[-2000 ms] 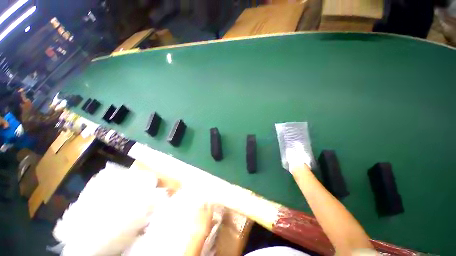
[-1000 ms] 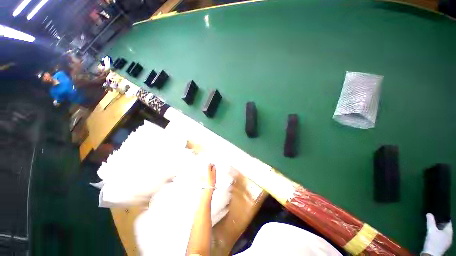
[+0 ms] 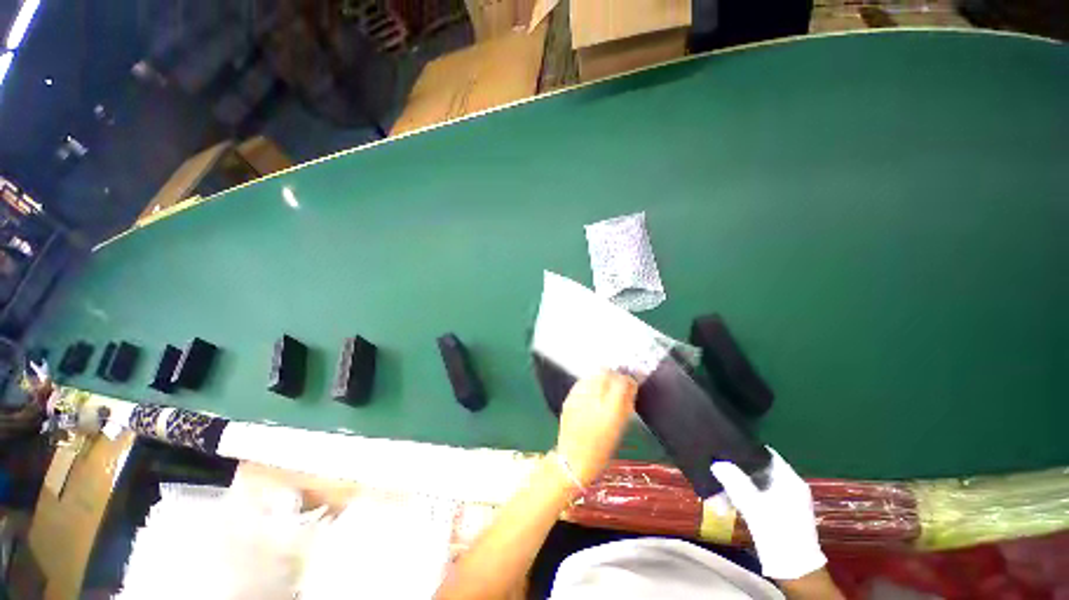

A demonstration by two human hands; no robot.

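Note:
My left hand, looking bare, holds a whitish bubble bag over the near side of the green belt. My right hand, in a white glove, grips the lower end of a black unit. The unit's upper end is at the bag's mouth; how far it is inside is unclear. A filled bubble bag lies on the belt just beyond. One black unit lies behind the held one, and another is partly hidden behind my left hand.
Several black units stand in a row to the left on the green conveyor belt. The wrapped side rail runs along the near edge. A bright stack of bubble bags is at lower left. Brown cartons stand beyond the belt.
My left hand has moved from the bag stack to over the belt with a bubble bag. My right hand has lifted a black unit and brought it left to the bag. The view has shifted.

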